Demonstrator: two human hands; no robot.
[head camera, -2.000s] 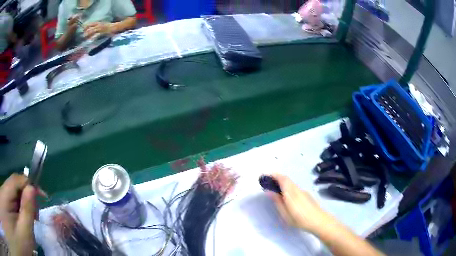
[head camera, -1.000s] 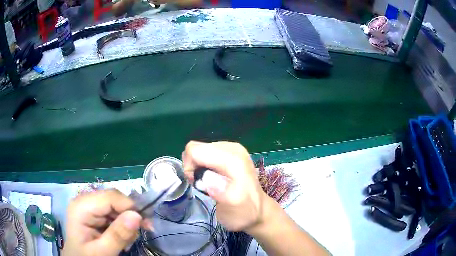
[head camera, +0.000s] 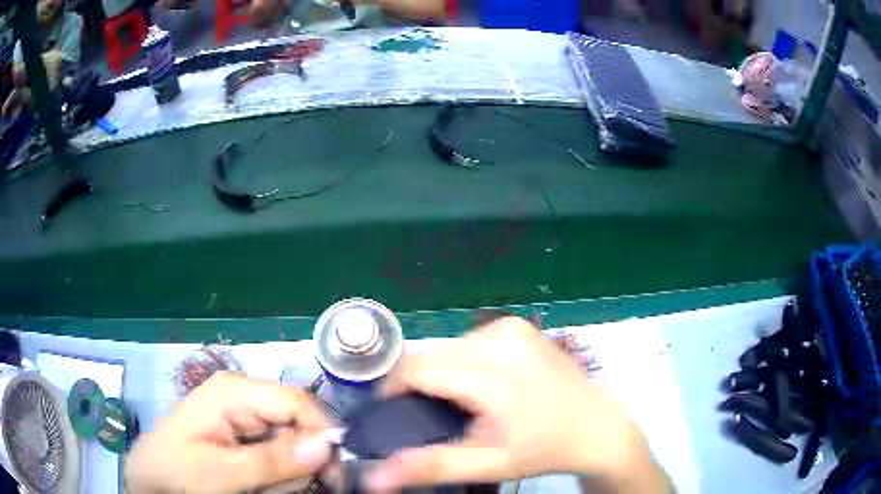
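My right hand (head camera: 522, 405) holds a soft black sleeve (head camera: 406, 425) sideways in front of me, between thumb and fingers. My left hand (head camera: 237, 439) is at the sleeve's left end, its fingers pinched on a small pale or silvery end there, blurred. The rest of the metal band is not visible; I cannot tell how far it is in the sleeve. A can with a silver domed top (head camera: 358, 338) stands upright just behind my hands. Coppery wire ends (head camera: 208, 367) show behind my left hand, and more behind my right; the bundles are mostly hidden by the hands.
Black sleeves (head camera: 768, 405) are heaped at right beside a blue bin (head camera: 850, 299). Black assemblies (head camera: 237, 198) with thin wires lie on the green belt (head camera: 386, 251). A fan (head camera: 39, 429) and green spool (head camera: 87, 403) are at left. A plastic-wrapped pack (head camera: 623, 106) lies beyond. People are partly visible opposite.
My hands have come together from far apart, and the band end in my left hand now meets the sleeve in my right hand. The view has swung left.
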